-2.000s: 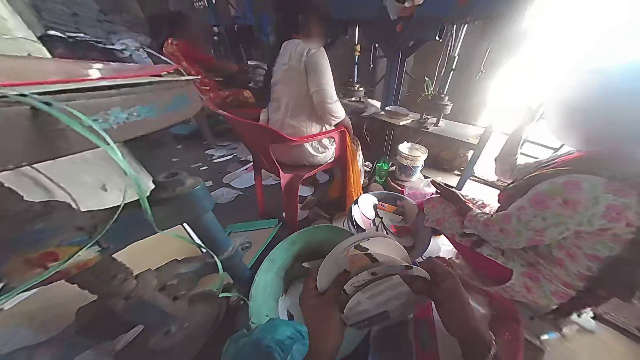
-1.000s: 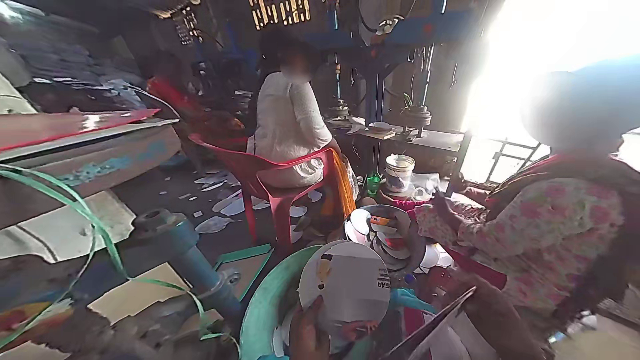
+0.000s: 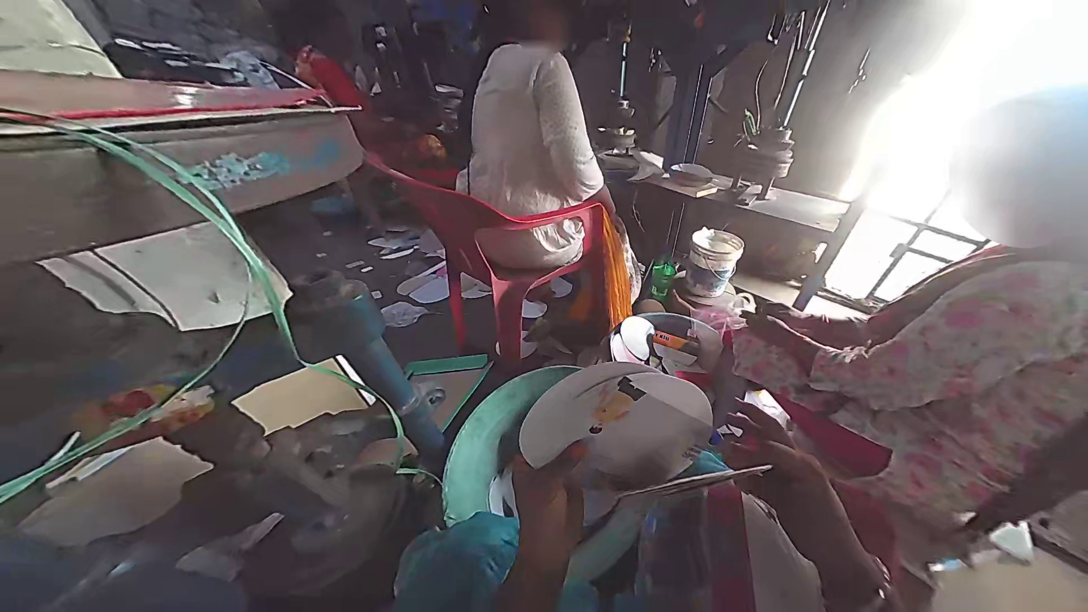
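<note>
My left hand [image 3: 552,484] grips the near left edge of a stack of round printed paper discs [image 3: 629,408], held above a large green basin [image 3: 476,450]. My right hand [image 3: 769,455] is at the right of the stack, its fingers about the end of a thin flat piece [image 3: 697,483], seen nearly edge-on. That piece slants just below the discs. More pale pieces lie in the green basin, partly hidden by my left hand and the discs. Just beyond is a round metal bowl [image 3: 710,331] with printed pieces in it.
A person in a floral top sits close on the right; another sits ahead on a red plastic chair [image 3: 501,221]. A white bucket [image 3: 714,259] and green bottle [image 3: 662,276] stand beyond the bowl. At left are a blue metal post [image 3: 374,348], green strapping [image 3: 255,263] and cardboard scraps [image 3: 302,393].
My right hand has moved inward, bringing its thin piece from the lower right to beneath the discs. The discs in my left hand are now tilted flatter than a second ago.
</note>
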